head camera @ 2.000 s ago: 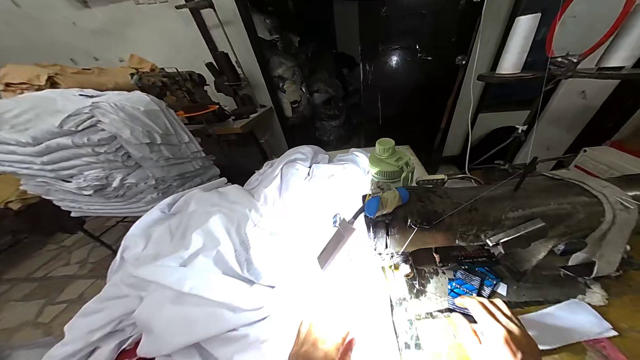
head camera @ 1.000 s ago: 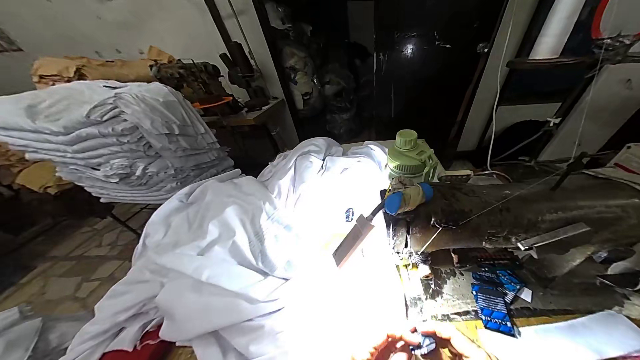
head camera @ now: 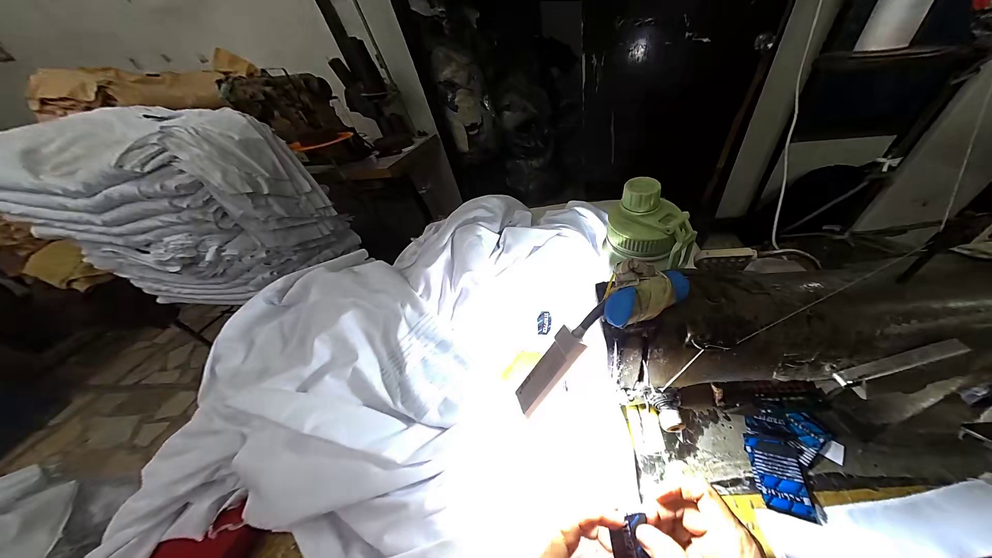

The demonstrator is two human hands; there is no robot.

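Note:
Low in the head view, my left hand and my right hand meet over a small dark blue woven label, its two sides pinched between their fingers. White fabric spreads beside them, glaring under a bright lamp, with a small dark blue label lying on it. Above my hands a flat grey lamp head or plate juts from a dark sewing machine, near a blue and tan wrapped piece. More blue labels lie piled on the machine bed, right of my right hand.
A green jug stands behind the machine. Left is a tall stack of folded white cloth. A white piece of fabric lies at the lower right. Thread runs across the machine arm. Red cloth shows at lower left.
My right hand was on the pile of blue labels two seconds ago; it has moved left to my left hand, and a label is now between them. The view has shifted somewhat.

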